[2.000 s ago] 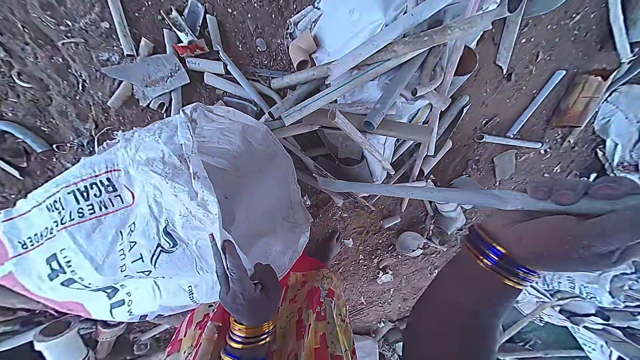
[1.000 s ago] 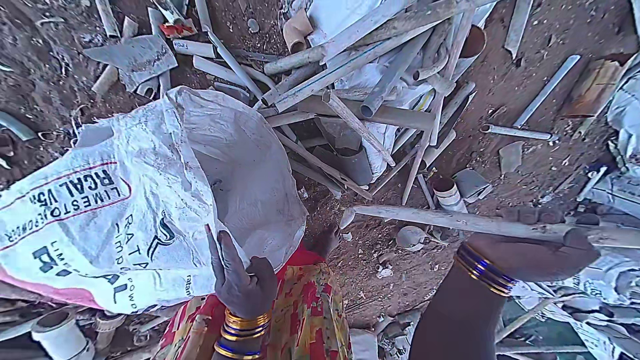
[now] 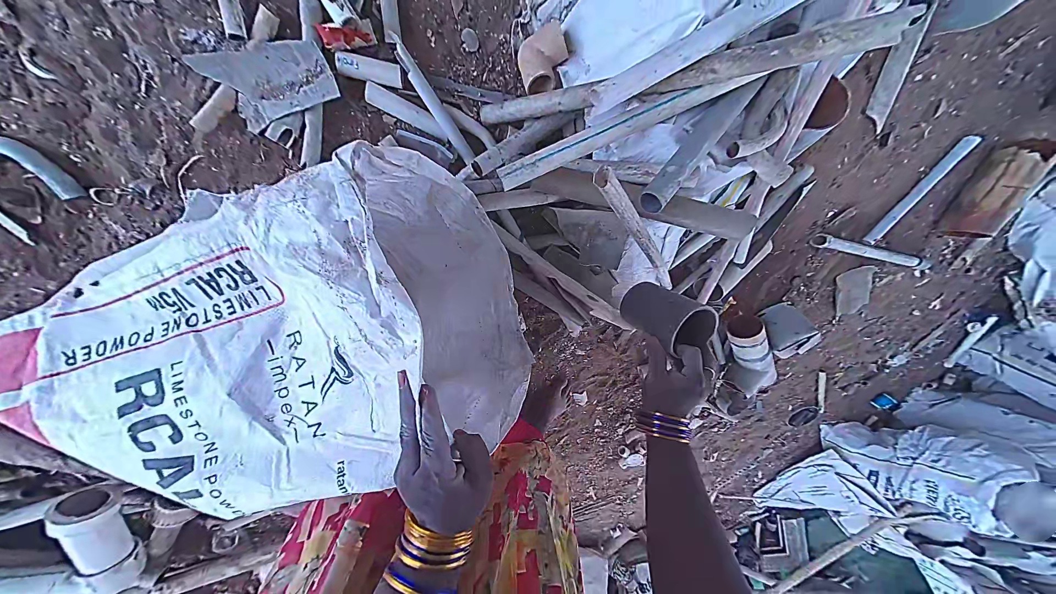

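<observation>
My left hand (image 3: 441, 466) holds the rim of a white woven plastic sack (image 3: 247, 330) that lies on its side with its mouth gaping to the right; the thumb and part of the grip are at the edge. In my right hand (image 3: 676, 384) is a short dark grey pipe piece (image 3: 660, 313), gripped at its near end. It is held over the right part of a heap of old plastic pipes (image 3: 619, 136), some long, some short. A whitish short pipe with a brown inside (image 3: 749, 342) stands just right of the right hand.
A flat grey plastic sheet piece (image 3: 280, 78) lies at the upper left. White pipe fittings (image 3: 91, 532) sit at the lower left. More white sacks (image 3: 932, 478) and scrap lie at the lower right. A bare foot (image 3: 544, 400) is on the soil beside the sack's mouth.
The long pale pipe that my right hand held earlier is out of that hand. The right hand has moved left and now holds the short grey pipe piece. My left hand stays at the sack's rim.
</observation>
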